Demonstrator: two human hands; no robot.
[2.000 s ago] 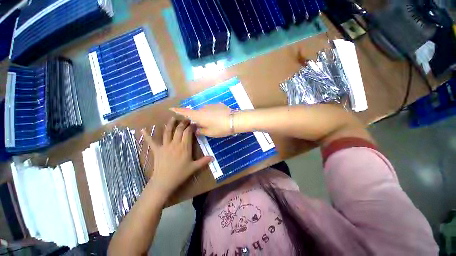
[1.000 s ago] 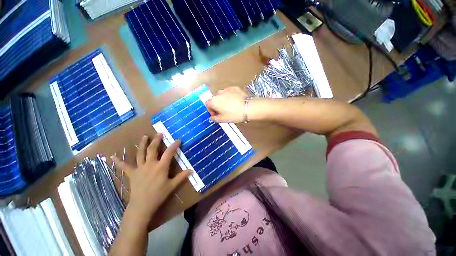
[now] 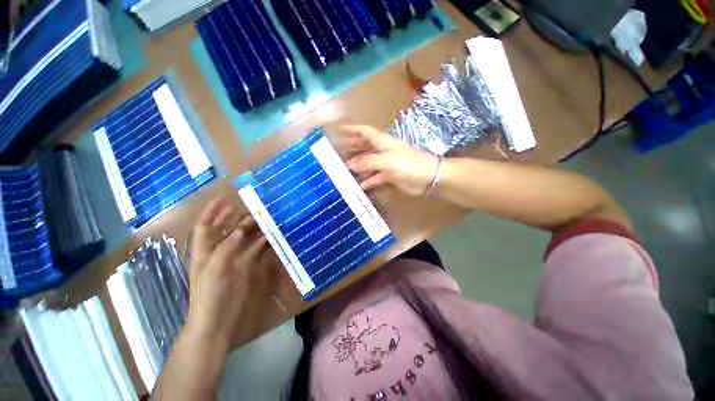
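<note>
A blue cell piece (image 3: 317, 211) with pale parallel lines lies flat on the brown table in front of me. One white strip (image 3: 350, 188) lies along its right side and another (image 3: 276, 239) along its left edge. My right hand (image 3: 392, 162) is just right of the piece, fingers apart, holding nothing that I can see. My left hand (image 3: 223, 254) is at the left edge of the piece, blurred, fingers bent; whether it holds something thin cannot be told.
Dark cell stacks (image 3: 247, 55) stand on a pale green sheet behind. A finished piece (image 3: 153, 153) lies left. Loose ribbon (image 3: 447, 117) lies right, bundled ribbon (image 3: 161, 286) and white strips (image 3: 78, 352) lower left. Black cords (image 3: 602, 94) hang at the right.
My right hand has come off the cell piece and moved right, its fingers opening. My left hand has drawn back slightly and its fingers have bent. The camera view has shifted.
</note>
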